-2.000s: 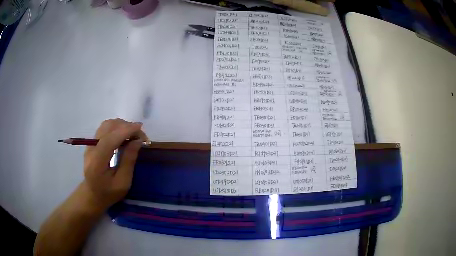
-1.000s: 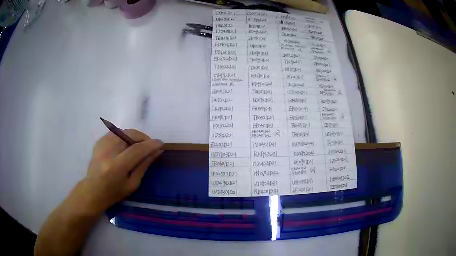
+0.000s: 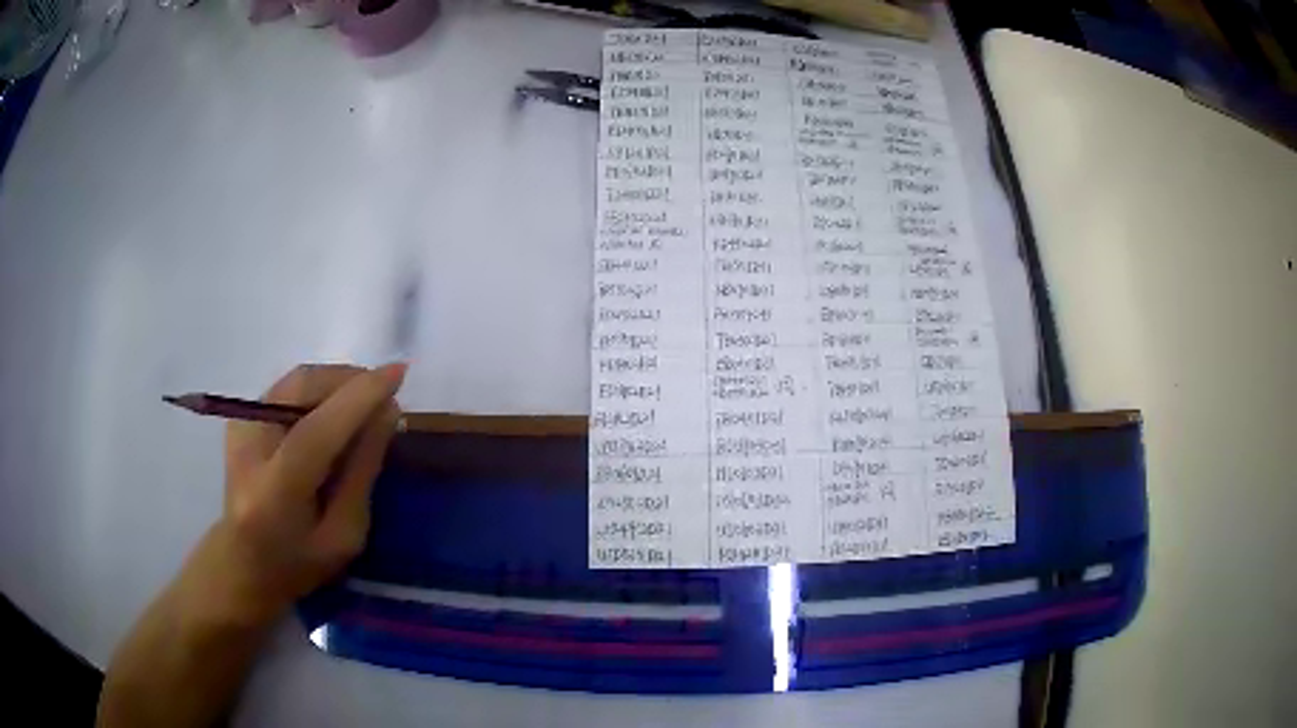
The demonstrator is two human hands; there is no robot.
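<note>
My left hand (image 3: pixel 306 469) holds a dark maroon pencil (image 3: pixel 235 408) between its fingers, with the sharpened tip pointing left, away from the paper. The hand rests over the left end of the blue translucent template (image 3: pixel 484 498), which has a brown edge strip along its far side and white and red lines in its slots. A handwritten list (image 3: pixel 804 299), a white sheet with four columns of small entries, lies over the template's middle and reaches away from me. My right hand is not in view.
Open-bladed black snips (image 3: pixel 562 88) lie at the list's left edge. A mauve-pink tape roll (image 3: pixel 387 23) and a pale wooden-handled tool (image 3: pixel 861 16) are at the far edge. The cream machine bed (image 3: pixel 1181 384) is on the right, past a dark gap.
The pencil tip has swung from left, to up-left, and back to left as my left hand turned and moved slightly left. The list's near end has shifted slightly left and towards me.
</note>
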